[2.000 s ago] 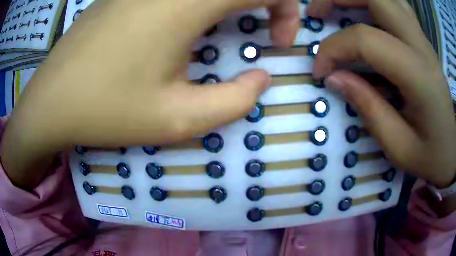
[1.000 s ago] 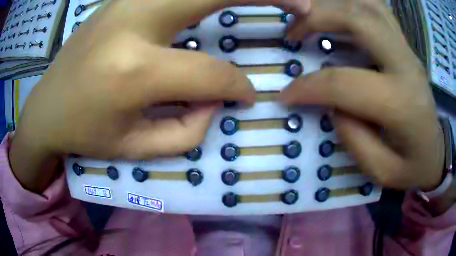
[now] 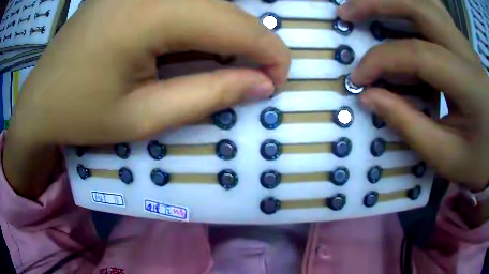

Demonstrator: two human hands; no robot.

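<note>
A white tray (image 3: 236, 205) with columns of dumbbell-shaped slots fills the middle. Dark-rimmed round units sit at the slot ends, such as one with a grey centre (image 3: 271, 118). My right hand (image 3: 423, 91) has its thumb and index fingertip around a bright, seemingly tilted unit (image 3: 353, 84) at a slot's right end. My left hand (image 3: 155, 80) has its thumb and index fingertip close together at the same slot's left end. They hide the unit there, so a grip cannot be confirmed. A tan-brown bar (image 3: 313, 85) shows between the hands.
Stacked trays stand at the upper left (image 3: 26, 35) and upper right (image 3: 479, 32). Two blue-bordered labels, one at the left (image 3: 108, 199) and one beside it (image 3: 166, 210), are on the tray's near edge. A pink work coat (image 3: 327, 243) lies beyond that edge.
The tray has shifted right and slightly up in view. My fingertips, formerly nearer each other over one slot's ends, are now farther apart. The right-end unit has come into view between my right fingertips.
</note>
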